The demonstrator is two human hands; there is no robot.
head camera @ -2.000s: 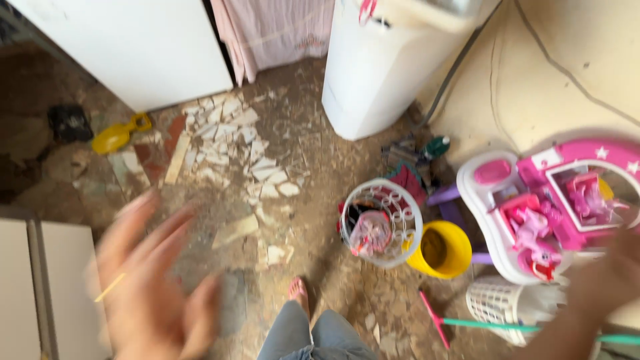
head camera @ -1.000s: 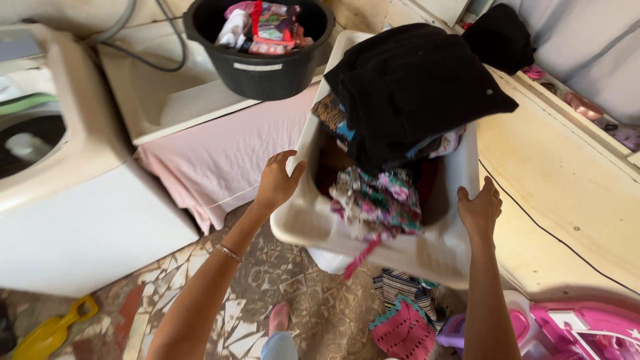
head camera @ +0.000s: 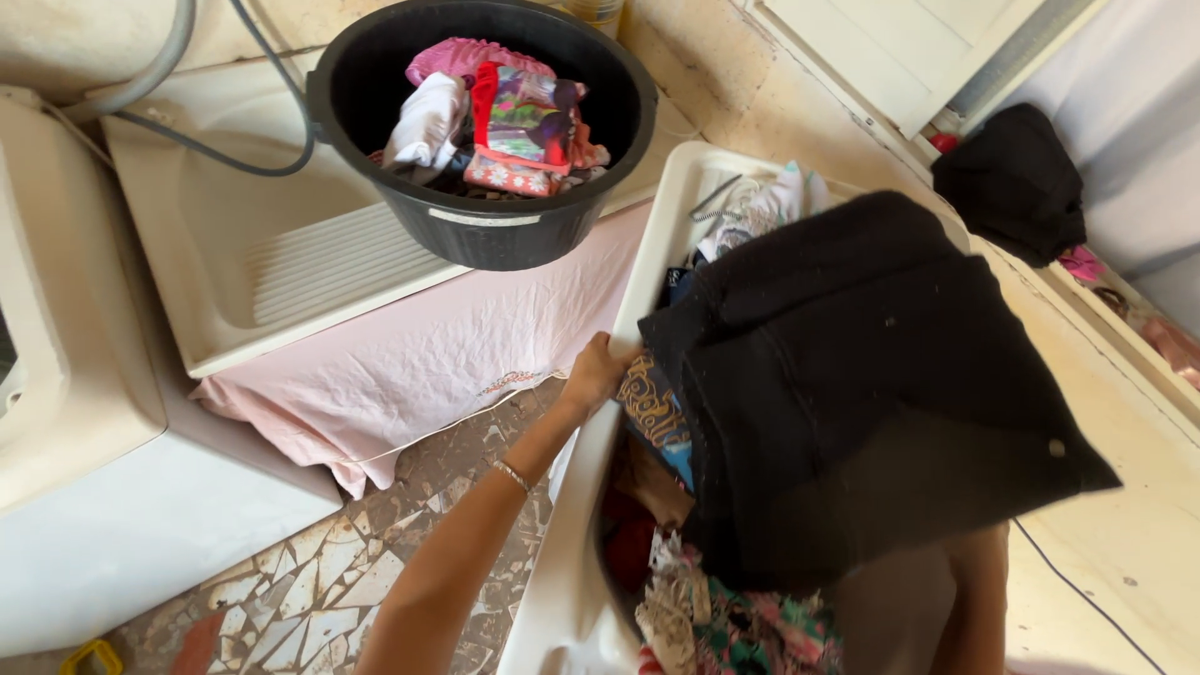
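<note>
My left hand [head camera: 600, 375] grips the left rim of a white plastic tub [head camera: 579, 487] full of clothes. A folded black garment [head camera: 862, 375] lies across the pile and overhangs the tub's right side. My right forearm [head camera: 975, 595] comes up at the lower right; the hand is hidden under or behind the black garment, so its hold cannot be seen. Beneath the black cloth show a dark printed garment [head camera: 656, 412] by my left fingers, a floral garment [head camera: 764, 623] at the bottom and a white patterned cloth [head camera: 769, 211] at the top.
A black basin [head camera: 487, 246] of folded clothes rests on a laundry sink [head camera: 225, 234], which has a pink cloth curtain [head camera: 450, 356] below. A washing machine [head camera: 122, 544] with a grey hose [head camera: 164, 80] stands left. Another black garment [head camera: 1012, 183] lies on a ledge at right. Broken-tile floor shows below.
One second ago both hands were at the tub's sides, apart from the black garment. My right hand has since moved to the black garment and is hidden there; the garment now spreads further over the right side.
</note>
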